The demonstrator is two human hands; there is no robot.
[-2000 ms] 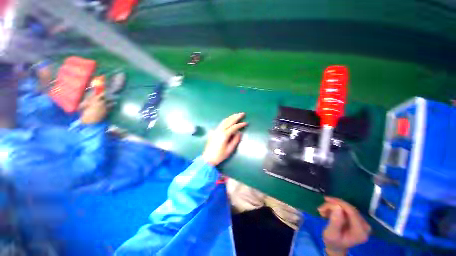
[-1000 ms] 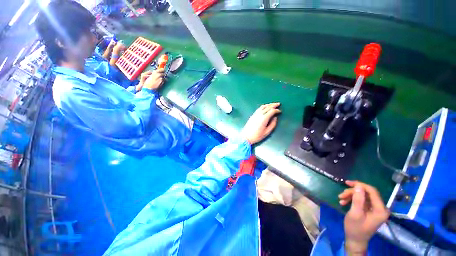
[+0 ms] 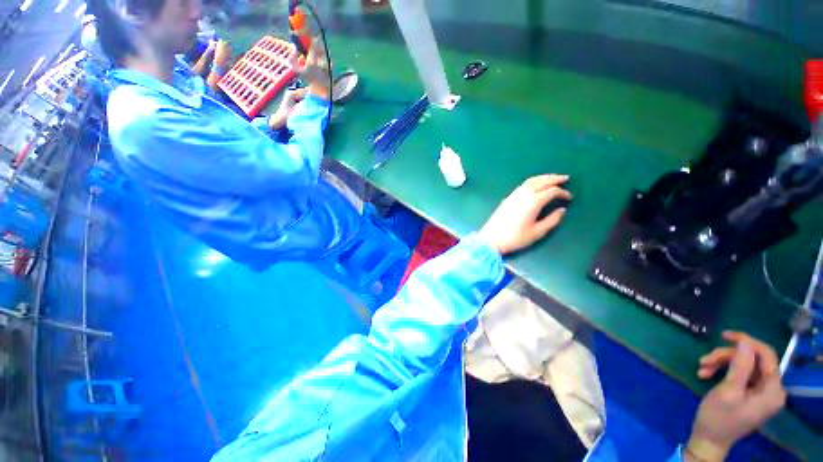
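My left hand [image 3: 531, 215] rests on the green bench top [image 3: 577, 171] near its front edge, fingers apart, holding nothing visible. My right hand [image 3: 742, 394] is at the bench's front edge at the lower right, fingers curled with thumb near the fingertips; whether it holds something small cannot be told. The black hand press [image 3: 695, 230] stands on the bench between and beyond my hands, with white lettering on its base edge. Its red lever grip [image 3: 815, 88] is cut off by the right edge. A white squeeze bottle [image 3: 451, 167] lies left of my left hand.
Dark blue strips [image 3: 400, 128] and a small dark round part [image 3: 475, 69] lie farther back. A grey post [image 3: 421, 50] rises from the bench. A worker in blue [image 3: 217, 162] sits at the left, near a red compartment tray [image 3: 260, 74]. A thin tube runs beside the press.
The view has turned left, so bench things shift right and the blue box has mostly left the picture. The neighbouring worker's hand with the orange-handled tool has risen. My hands keep similar poses.
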